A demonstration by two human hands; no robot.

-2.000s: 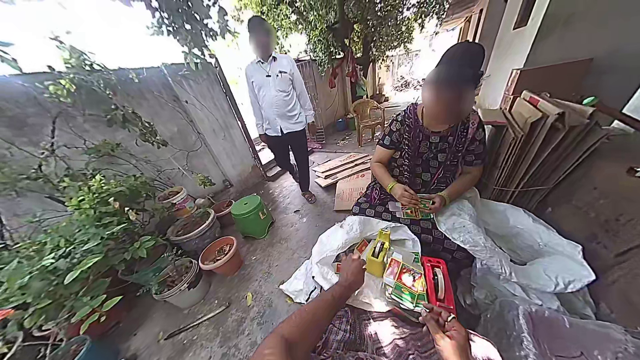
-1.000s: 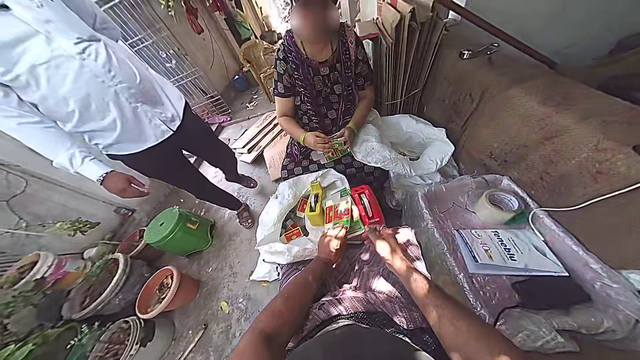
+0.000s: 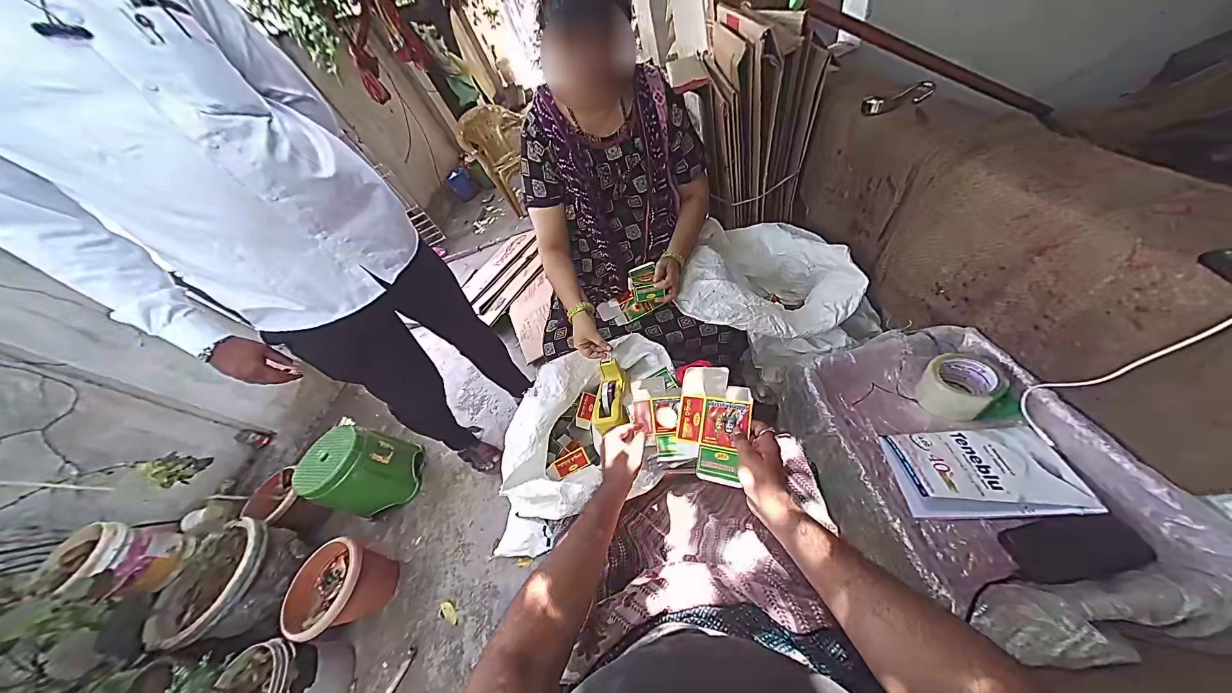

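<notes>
My right hand (image 3: 763, 466) grips the right edge of an unfolded printed carton (image 3: 717, 428), red, yellow and green with white flaps. Beside it, my left hand (image 3: 624, 452) holds the lower left of more printed cartons (image 3: 664, 419). A yellow tape dispenser (image 3: 610, 397) stands just beyond my left hand, by the opening of a white woven sack (image 3: 539, 433) with small red boxes (image 3: 572, 462) in it. Facing me, a seated person touches the dispenser's top with one hand (image 3: 590, 339) and holds small cartons (image 3: 643, 289) in the other. A bit of red shows behind my cartons.
At the right, a plastic-wrapped surface (image 3: 866, 385) bears a tape roll (image 3: 958, 387), a printed pad (image 3: 991, 472) and a dark pouch (image 3: 1076, 549). A second white sack (image 3: 770, 279) lies beyond. Left are a standing person, a green stool (image 3: 358, 469) and several plant pots (image 3: 339, 587). Flattened cardboard (image 3: 760, 115) leans behind.
The cartons between my hands are raised and spread, covering most of the red dispenser seen before. The seated person's one hand has reached to the yellow dispenser. The standing person has come nearer since the first frame.
</notes>
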